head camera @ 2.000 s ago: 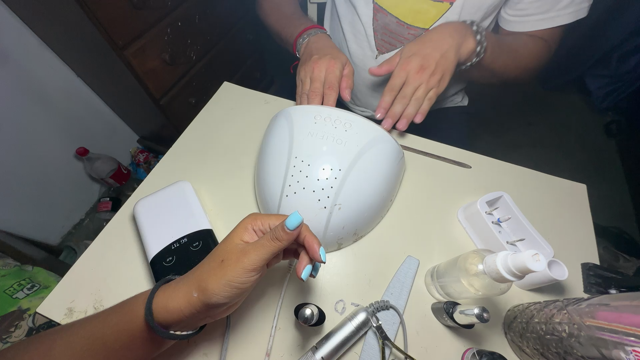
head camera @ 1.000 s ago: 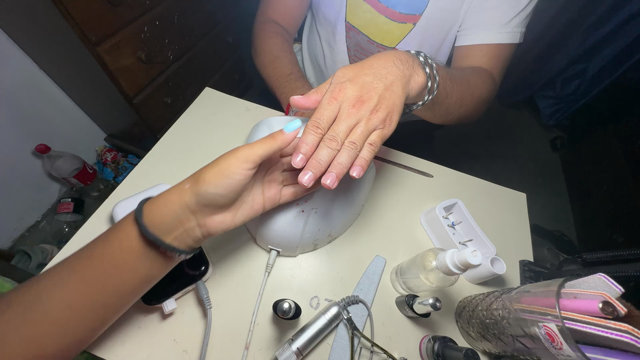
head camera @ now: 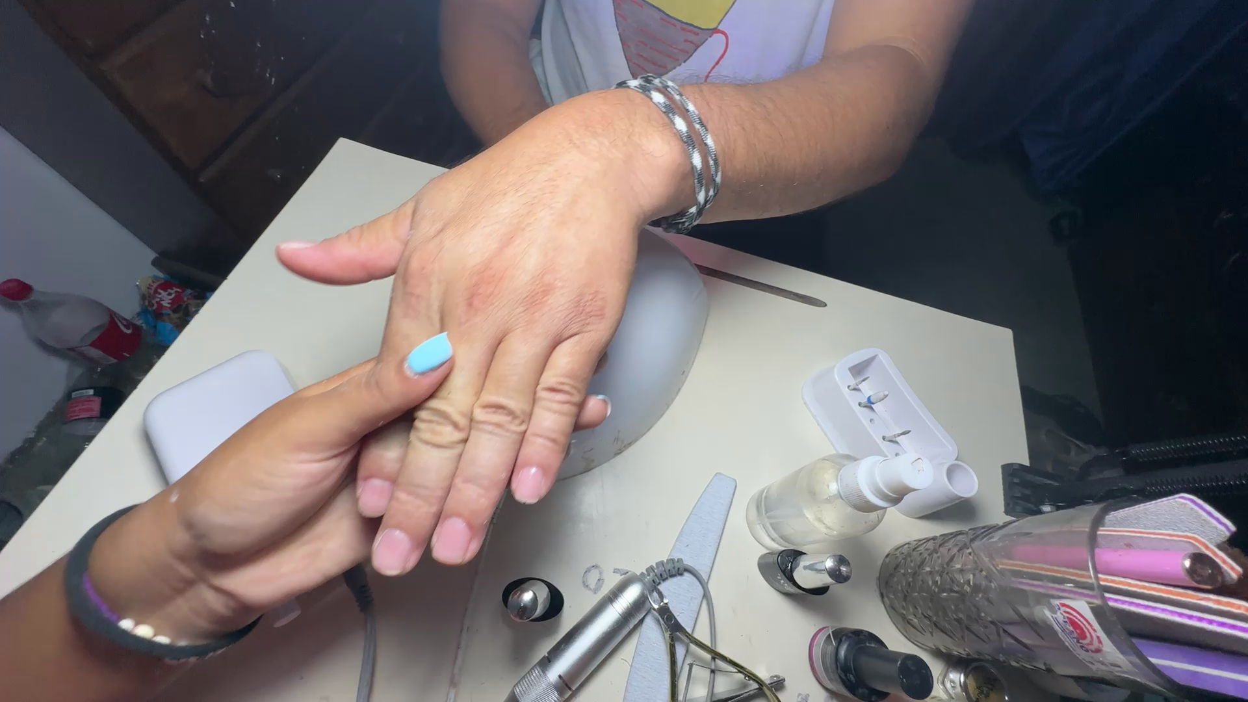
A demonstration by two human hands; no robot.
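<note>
My left hand (head camera: pixel 283 468), with light blue nail polish and a dark wrist band, holds the fingers of another person's hand (head camera: pixel 517 263) from below, my thumb on top. That hand lies palm down, its fingers toward me, a braided black-and-white bracelet on its wrist. Behind and under it sits a white nail lamp (head camera: pixel 673 312), partly hidden. Near the front edge lie a silver nail drill handpiece (head camera: pixel 585 643), a grey nail file (head camera: pixel 687 575) and cuticle nippers (head camera: pixel 697 639). My right hand is out of the picture.
A white control box (head camera: pixel 219 400) stands at left. Toward the right are a drill bit holder (head camera: pixel 882 405), a clear spray bottle (head camera: pixel 809 507), small polish bottles (head camera: pixel 858 663) and a glass (head camera: pixel 946 585) of files. A thin metal tool (head camera: pixel 765 286) lies behind. Plastic bottles (head camera: pixel 78 327) stand beyond the table.
My left hand has gone from empty above the lamp to holding the other person's hand. That hand has come off the lamp's far side and now reaches nearer to me.
</note>
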